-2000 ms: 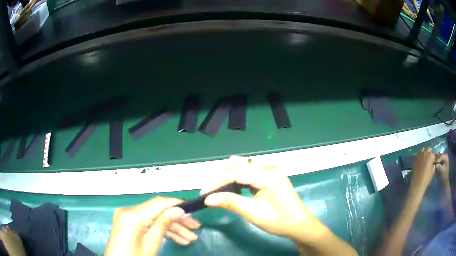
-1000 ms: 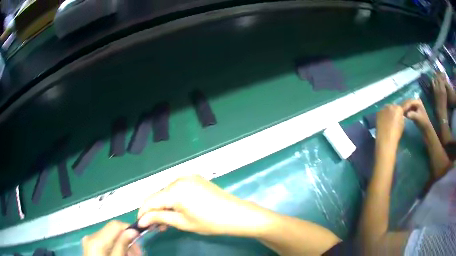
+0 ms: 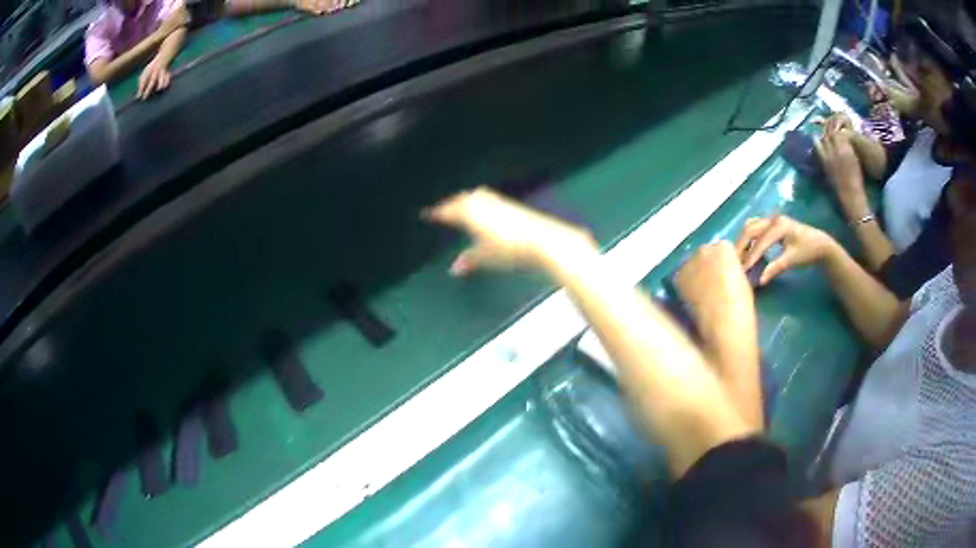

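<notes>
My right hand (image 3: 498, 230) reaches out over the belt from a dark sleeve at lower right, fingers apart and nothing visible in it. Dark cut pieces (image 3: 551, 201) lie on the belt just beyond it, partly hidden by the hand and blurred. Folded dark strips lie spaced along the belt at lower left, the rightmost one (image 3: 364, 317) alone and another strip (image 3: 291, 370) beside it. My left hand is out of the picture.
The white rail (image 3: 514, 359) runs diagonally between the green belt and the table. A neighbour's hands (image 3: 712, 273) work close beside my right forearm. My forearm covers most of a white block. Further people sit at upper right; a white bin (image 3: 66, 150) and another person are at upper left.
The view has swung right. My right hand has left the folded piece and stretched out over the belt; my left hand has gone out of view. One more strip lies at the row's right end.
</notes>
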